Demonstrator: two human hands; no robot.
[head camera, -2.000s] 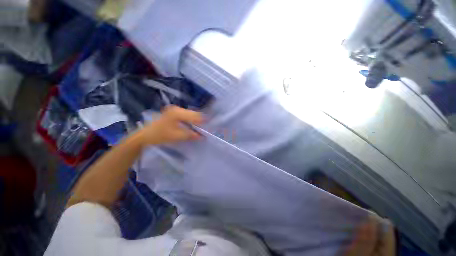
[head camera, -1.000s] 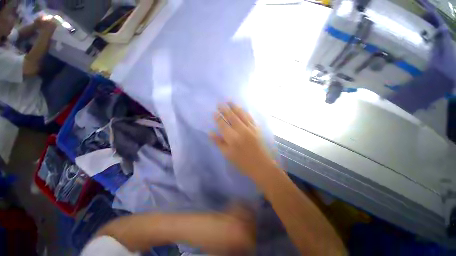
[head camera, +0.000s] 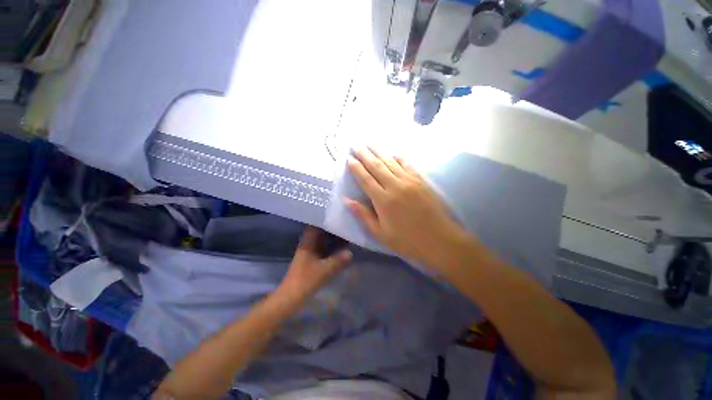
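Observation:
A light blue-grey garment panel (head camera: 507, 203) lies on the white machine table and reaches its front edge. My right hand (head camera: 406, 207) lies flat on the panel's left part, thumb apart, below the needle area. My left hand (head camera: 308, 273) is at the table's front edge, thumb out; its fingertips are partly hidden at the edge, so a grip on cloth cannot be told. The sewing machine head (head camera: 500, 62) stands above, with a dark cylindrical attachment (head camera: 428, 101) beside the glare-washed needle area.
Waiting panels (head camera: 156, 62) with a curved notch lie at left. The ruler strip (head camera: 234, 172) runs along the table edge. Loose cloth (head camera: 234, 297) hangs at my lap. A blue basket (head camera: 27, 250) and a red basket (head camera: 78, 361) are lower left. A thin metal rod (head camera: 605, 228) is at right.
The view has swung toward the machine. The panel that my hands spread at the left and over my lap now lies on the table before the needle, under my right hand.

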